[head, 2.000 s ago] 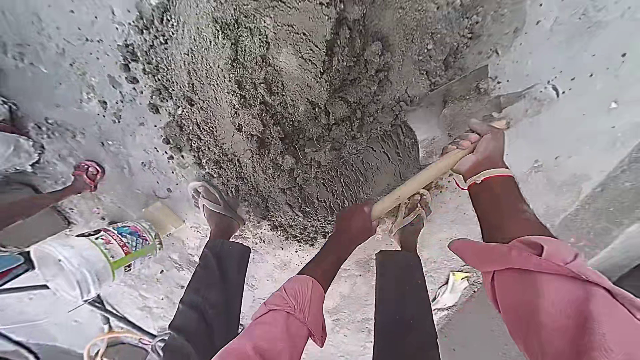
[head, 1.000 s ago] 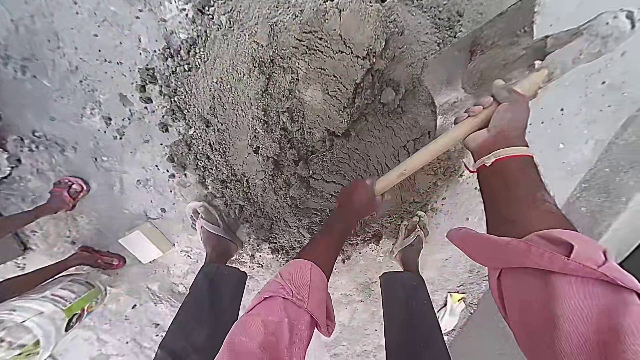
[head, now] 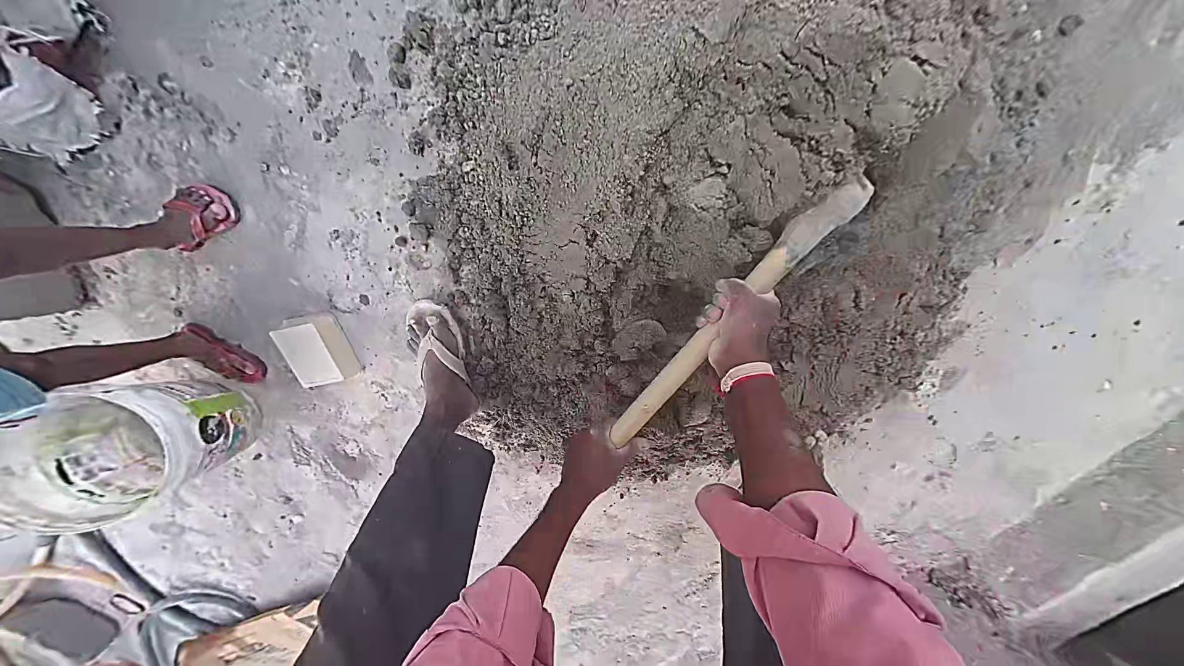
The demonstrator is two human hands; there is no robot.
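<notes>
My left hand is closed around the butt end of a wooden tool handle. Farther up the same handle my right hand grips it, a white and red band on its wrist. The handle slants up to the right and ends in a mortar-coated metal head at the right part of a large heap of grey mortar. The blade itself is mostly hidden, so its exact shape cannot be told. My sandalled left foot stands at the heap's lower left edge.
Another person's two feet in red sandals are at the left. Near them lie a pale rectangular block and a white plastic bucket on its side. A white sack is at the upper left, a raised ledge at the lower right.
The tool's head has moved from the pale floor right of the heap onto the heap. My right hand has come lower and nearer to my left, and both still hold the handle.
</notes>
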